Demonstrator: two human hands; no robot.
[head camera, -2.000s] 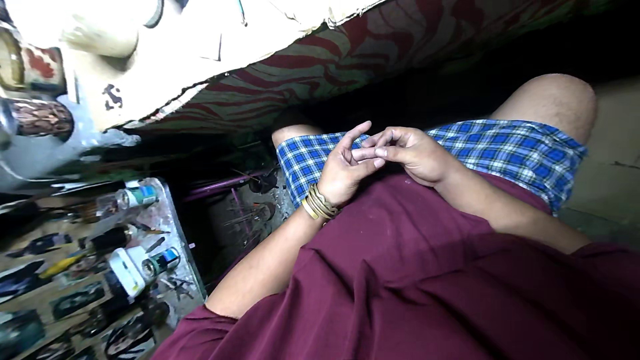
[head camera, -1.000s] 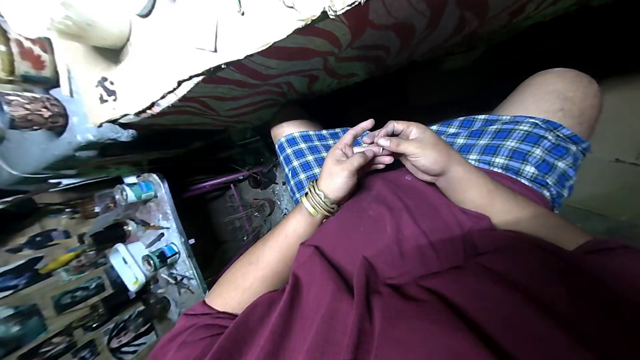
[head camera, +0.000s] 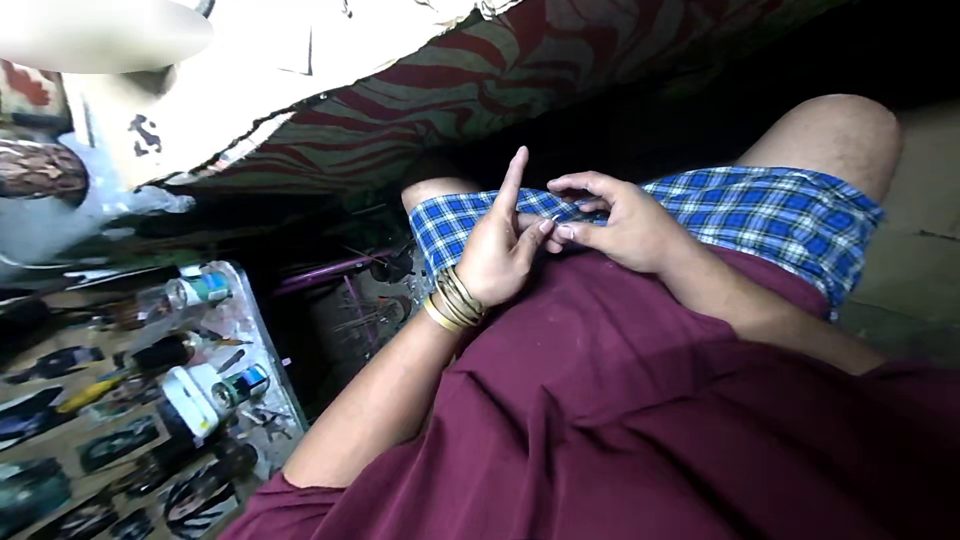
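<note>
My left hand (head camera: 499, 244), with several gold-coloured bangles (head camera: 452, 300) at its wrist, is over my lap. Its index finger points up and away while the thumb and the other fingers come together. A tiny pale spot shows at those fingertips; whether it is a fingernail or a small held thing, I cannot tell. Close on the right is my right hand (head camera: 634, 225), its thumb touching or nearly touching the left fingertips and its fingers curved and apart from the thumb. Beneath both hands lie blue plaid shorts (head camera: 765, 217) and a maroon shirt (head camera: 622, 322).
At lower left, a cluttered tray (head camera: 259, 322) holds small jars (head camera: 202, 289), a white container (head camera: 191, 401) and a yellow-handled tool (head camera: 90, 394). A brightly lit work surface (head camera: 247, 52) spans the upper left, with red-striped cloth (head camera: 450, 82) hanging below its edge.
My right fingers have lifted and spread away from the left fingers, which they were touching earlier. My left index finger now points more upright.
</note>
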